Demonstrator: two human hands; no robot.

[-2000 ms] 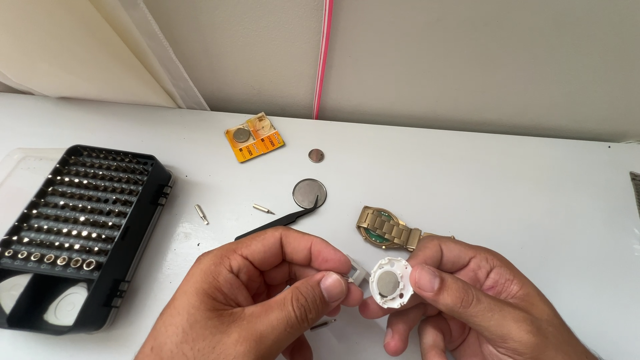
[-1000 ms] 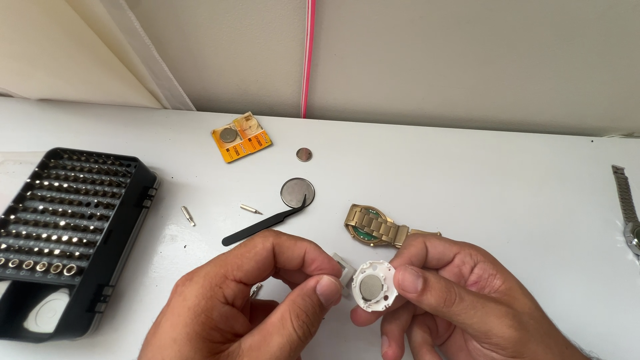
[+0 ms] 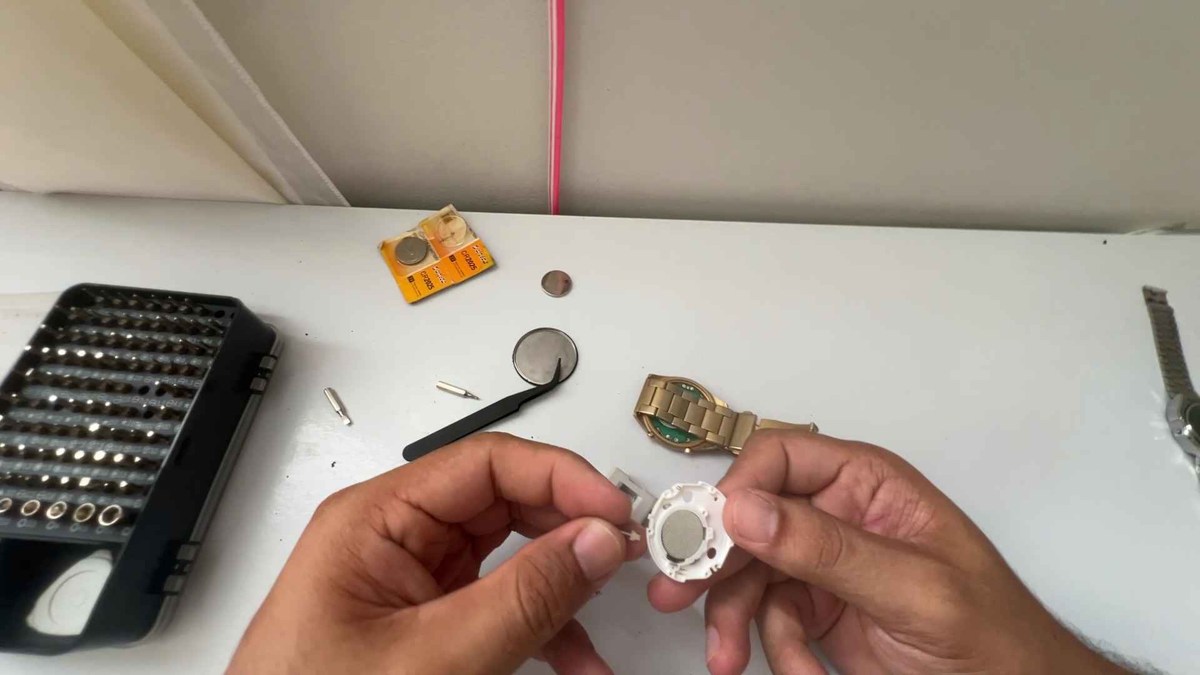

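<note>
Between its thumb and fingers, my right hand (image 3: 825, 553) holds a round white plastic watch-movement holder (image 3: 717, 514) by its right edge. A grey metallic disc (image 3: 683, 534) lies in the holder's middle. Just left of it, my left hand (image 3: 469, 553) pinches a small light grey plastic part (image 3: 634, 497) with a cut-out; its lower portion is hidden by the fingers. A tiny pale tip (image 3: 634, 535) sticks out at the left thumb, touching or close to the holder's edge. Behind the hands lies a gold-coloured watch (image 3: 677, 412) with a metal bracelet and green dial.
Black tweezers (image 3: 478, 422) rest with their tip on a round metal watch back (image 3: 534, 354). Around them are a coin cell (image 3: 556, 283), a battery blister pack (image 3: 436, 255) and screwdriver bits (image 3: 457, 389). A black bit case (image 3: 197, 441) stands left, a second watch (image 3: 1167, 352) far right.
The left fingers have shifted slightly against the small grey part, and a tiny pale tip now shows at the thumb. The right hand still holds the white holder.
</note>
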